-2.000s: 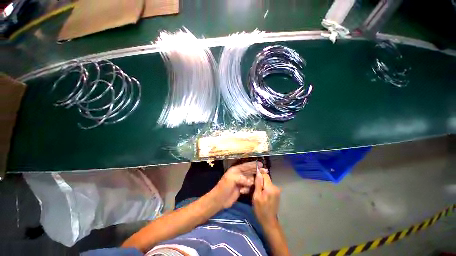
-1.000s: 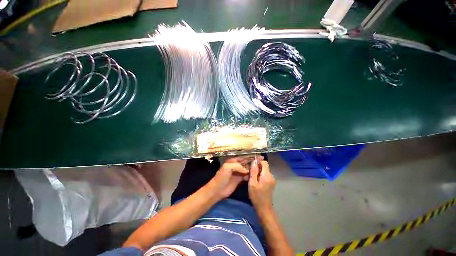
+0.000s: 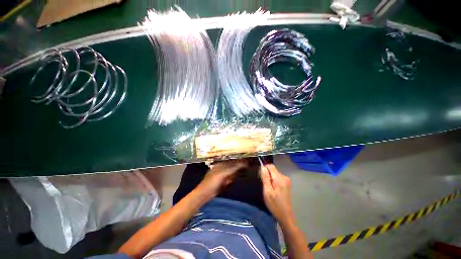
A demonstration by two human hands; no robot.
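Observation:
My right hand is below the bench's front edge, its fingers closed on the end of a thin pale strip. My left hand is just left of it, below the wooden block, blurred; I cannot tell whether it holds anything. The yellow-tan wooden block lies at the bench's front edge with clear film and fine strands around it. Two fanned bundles of clear strips, a wide one and a narrower one, lie beyond it. A ring of dark chrome strips lies to their right.
Loose silver loops lie at the left of the green bench. A small coil is at the far right. A pale rail runs along the back. Below the bench are a clear plastic bag and a blue bin.
My hands, close together before, have moved apart. My left hand has shifted left and blurred, and my right hand slightly right. The view has shifted a little, so the bench items sit higher.

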